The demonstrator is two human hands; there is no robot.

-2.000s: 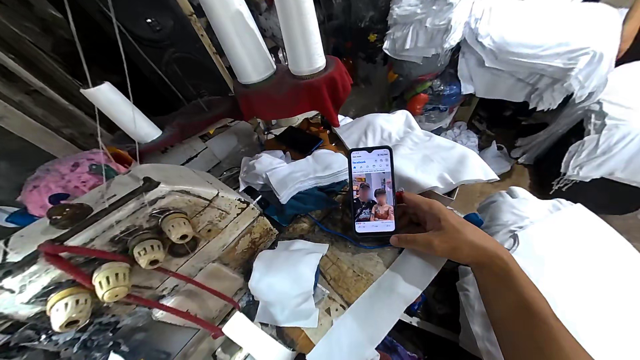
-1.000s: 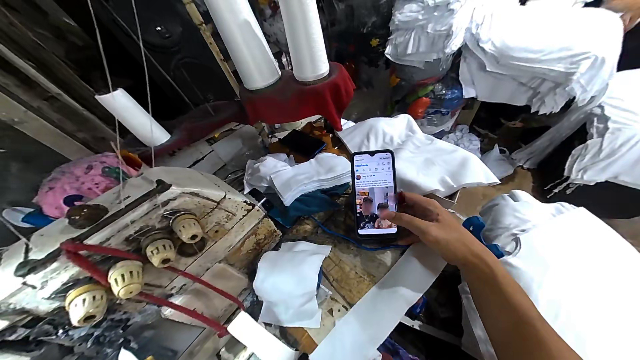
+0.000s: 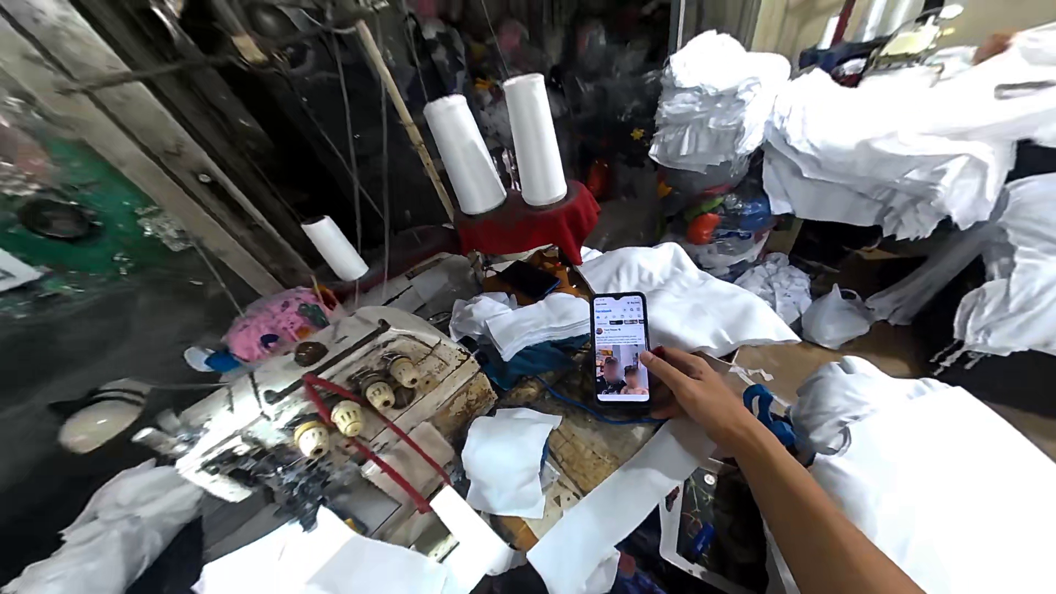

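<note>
A lit smartphone [image 3: 620, 346] stands nearly upright above the worn machine table, its screen facing me. My right hand [image 3: 693, 394] grips its right edge, with the thumb at the lower right of the screen. Left of the phone is an overlock sewing machine [image 3: 363, 371] with several cream tension dials and a red band looped around them. A white cloth piece [image 3: 507, 462] lies below and left of the phone, and a long white strip [image 3: 619, 503] runs under my right hand. My left hand is not in view.
Two white thread cones [image 3: 536, 140] stand on a red cloth [image 3: 528, 223] behind the machine. A second, dark phone [image 3: 528, 279] lies near folded white cloth [image 3: 540, 323]. Stacks of white fabric [image 3: 891, 148] fill the right back, and a white fabric heap [image 3: 932, 462] lies beside my forearm.
The picture on the phone's screen has moved and now shows text above it. My right hand still holds the phone, its thumb now nearer the screen's edge. The view has shifted.
</note>
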